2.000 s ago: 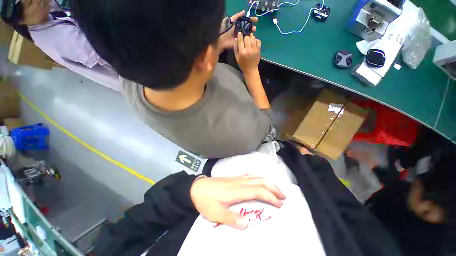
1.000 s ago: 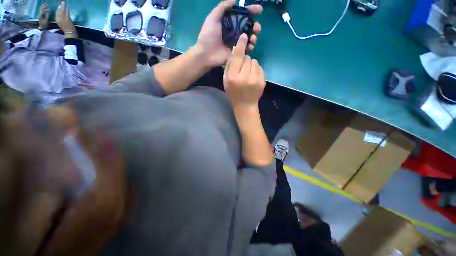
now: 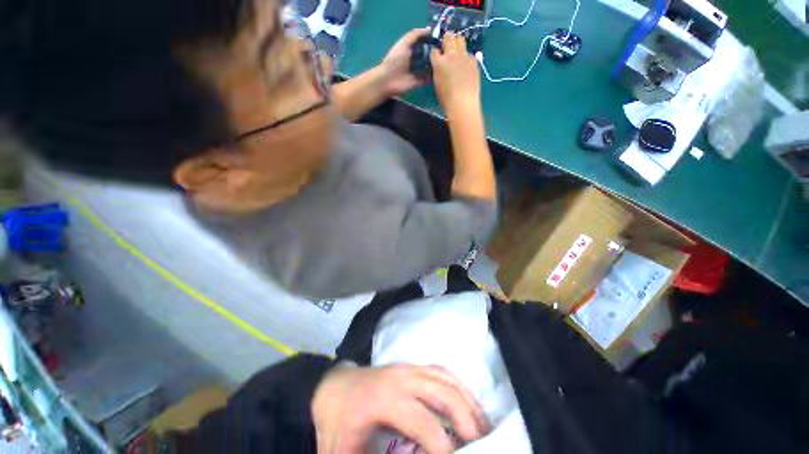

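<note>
My left hand (image 3: 395, 410) lies at the bottom over my white shirt, palm inward, fingers slightly curled and apart, holding nothing. My right hand is not in view. Just ahead, a seated person in a grey shirt (image 3: 355, 213) holds a black unit (image 3: 423, 57) in both hands over the green bench (image 3: 523, 111). A white lead (image 3: 507, 79) loops beside it, near a small round black unit (image 3: 563, 44). A grey-black square unit (image 3: 597, 134) lies farther right. Another black unit (image 3: 657, 135) rests on a white strip.
A blue-and-silver fixture (image 3: 665, 53) and clear bag (image 3: 736, 106) stand at the bench's right. A power supply with red digits (image 3: 463, 4) is at top. Below are an open carton (image 3: 541, 248) with papers inside and a red stool (image 3: 702, 268). The floor has a yellow line (image 3: 191, 282).
My left hand is back in view after being absent one second ago. The carton under the bench now shows open, with papers inside. The seated person's face has turned toward the right.
</note>
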